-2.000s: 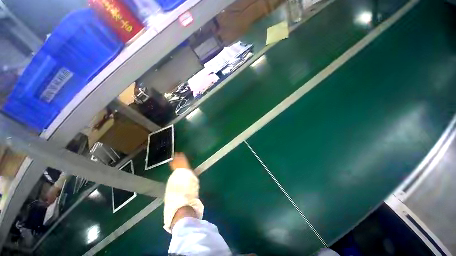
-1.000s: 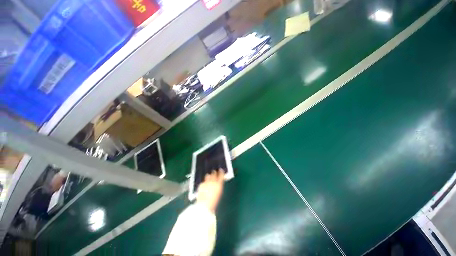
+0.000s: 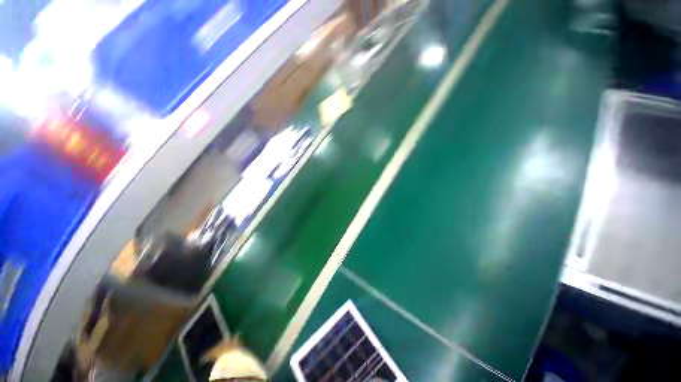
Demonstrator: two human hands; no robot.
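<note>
A solar panel [image 3: 347,351] with dark gridded cells and a white border lies at the bottom centre, on the near side of the belt's pale strip, its lower part cut off by the picture's edge. A second panel [image 3: 203,336] lies beyond the strip at the lower left. My left hand [image 3: 222,349], blurred, with a pale yellow sleeve cover, is at this second panel's right edge and hides part of it; whether it grips the panel I cannot tell. My right hand is not clearly in view.
The green conveyor belt [image 3: 478,201] runs upward with a pale strip and a thin cross seam. A grey test table [image 3: 635,231] with a silver frame stands at the right. Blue bins [image 3: 179,52] sit on the overhead shelf at the left. White papers [image 3: 261,175] and a yellow note [image 3: 334,106] are along the far side.
The view has turned, bringing the test table in at the right. The panel under my left hand earlier now lies nearer me without that hand on it. My left hand has moved to the other panel.
</note>
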